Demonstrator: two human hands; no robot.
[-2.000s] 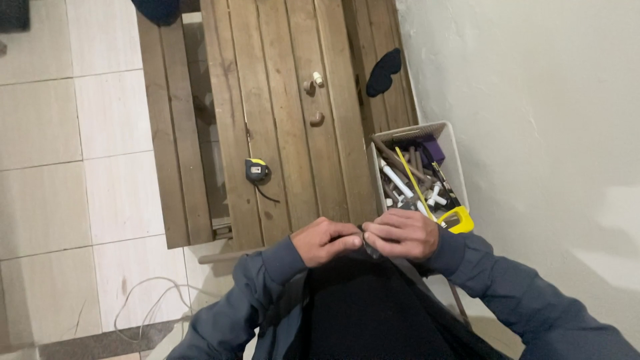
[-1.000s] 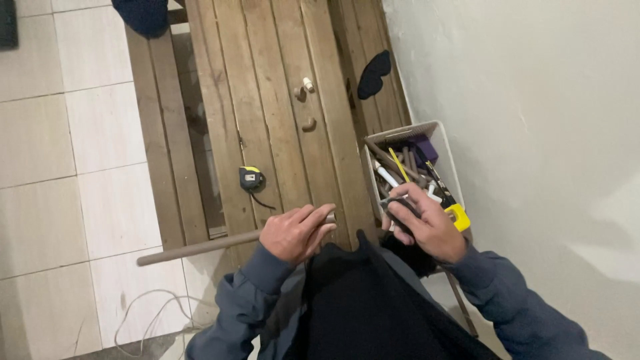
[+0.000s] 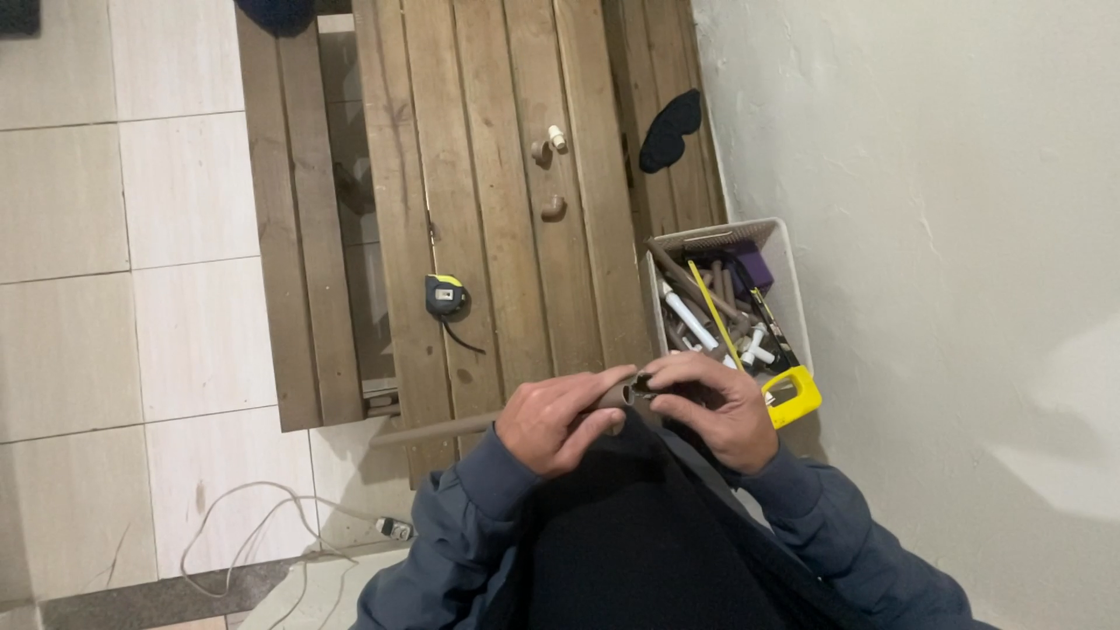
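Note:
My left hand is closed around a brown plastic pipe, whose long part runs out to the left. The pipe's open end faces my right hand. Between my right thumb and fingers is a small dark piece, touching or very near the pipe's end; its kind is not clear. Ahead on the wooden slatted table lie a brown elbow fitting, a second brown fitting and a cream fitting. A black and yellow tape measure rests further left.
A white plastic basket with pipe pieces, fittings and a yellow-handled saw stands right, beside the wall. A black eye mask lies on the slatted bench behind. A pale cable loops at lower left.
Two seconds ago both hands were together at my lap. One second ago they were apart, with the pipe in my left hand; now they have come together at the pipe's end.

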